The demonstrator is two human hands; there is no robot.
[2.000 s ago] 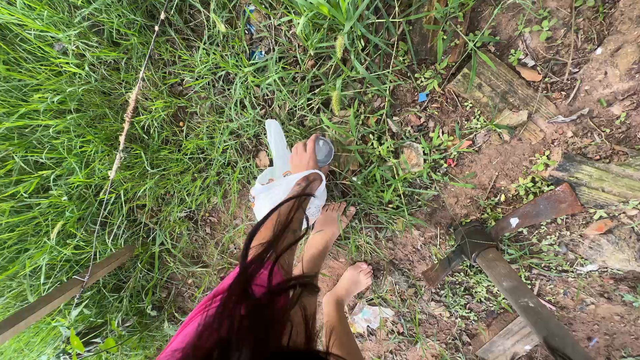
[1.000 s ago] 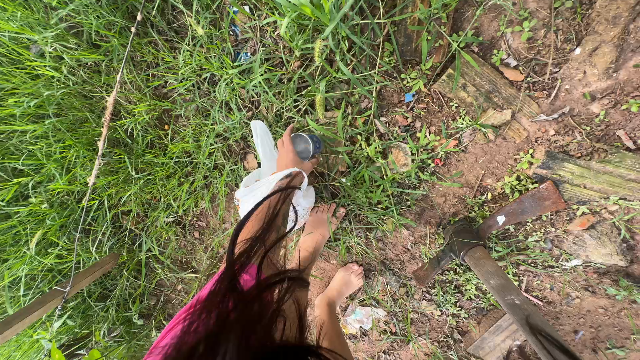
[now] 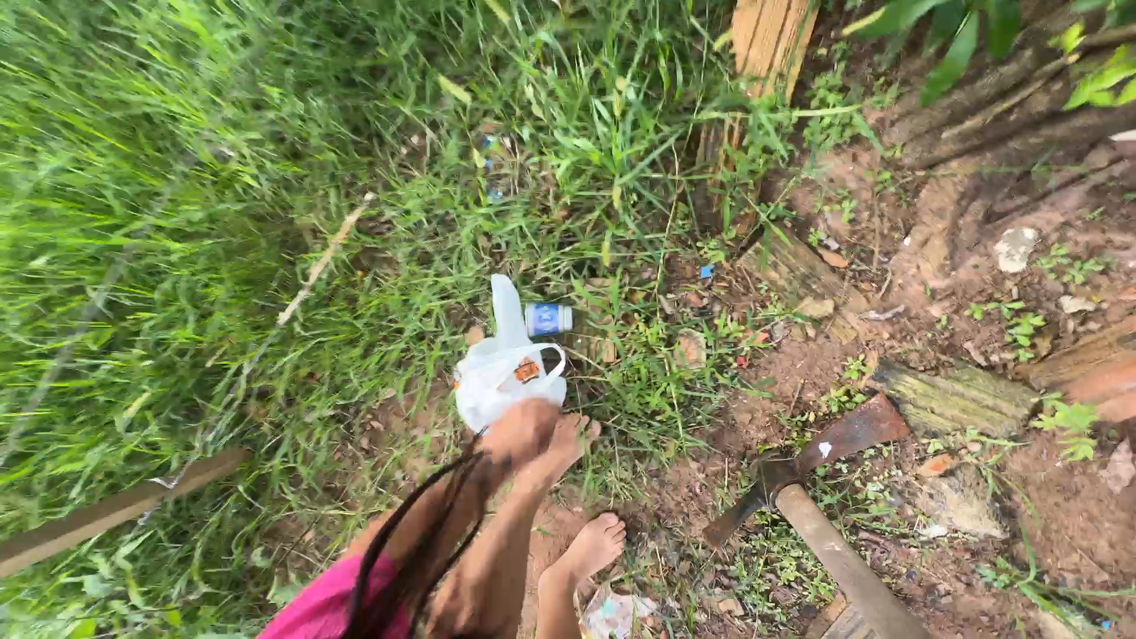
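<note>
My left hand (image 3: 522,428), blurred, is at the lower edge of a white plastic bag (image 3: 484,390), beside my bare foot. Its fingers are hard to make out, so whether it grips the bag is unclear. The bag lies on the grass with its handle loops up, and something orange shows on or through it. A blue and white can (image 3: 548,319) lies on its side just above the bag, apart from my hand. At the lower right is a rusty mattock (image 3: 781,475), its wooden handle running out of the bottom edge. My right hand is out of view.
Tall grass fills the left, with a wooden bar (image 3: 124,510) and a strand of wire. Old boards (image 3: 954,399), stones and bare soil lie at the right. A wooden post (image 3: 770,44) stands at the top. A crumpled wrapper (image 3: 619,614) is near my other foot.
My left hand has let go of the can and drawn back down toward my foot. The can, in my hand before, now lies beside the bag.
</note>
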